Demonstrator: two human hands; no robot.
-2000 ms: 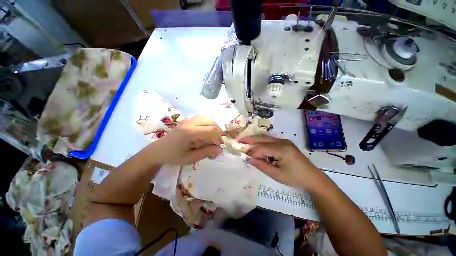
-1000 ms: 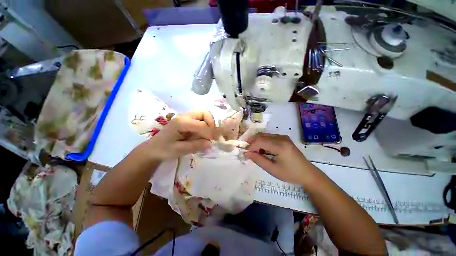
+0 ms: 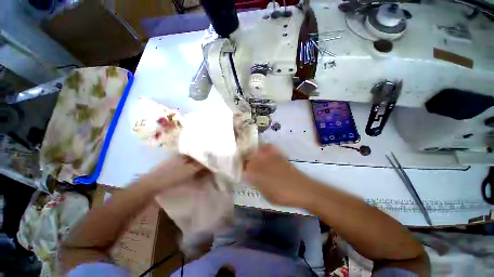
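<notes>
A thin cream floral garment piece point(image 3: 208, 138) lies bunched in front of the sewing machine point(image 3: 281, 48), partly on the table and partly over its front edge. Its middle is raised in a pale fold. My left hand point(image 3: 187, 173) is on the fabric at its left side, blurred, with the fingers partly hidden by cloth. My right hand point(image 3: 266, 173) is closed on the fabric's right edge, also blurred. Both hands are just in front of the presser foot area point(image 3: 262, 116). The fabric's lower part hangs blurred near my lap.
A smartphone point(image 3: 335, 123) with a lit screen lies right of the needle. Silver tweezers point(image 3: 410, 189) lie at the right front, and black scissors point(image 3: 489, 186) at the far right edge. A floral fabric bundle point(image 3: 81, 119) rests at left in a blue-edged tray point(image 3: 112, 132). A cardboard box point(image 3: 132, 230) stands below.
The view has shifted. Both hands have moved lower relative to the machine, away from the needle. The fabric has been pulled towards me, with its middle lifted in a fold.
</notes>
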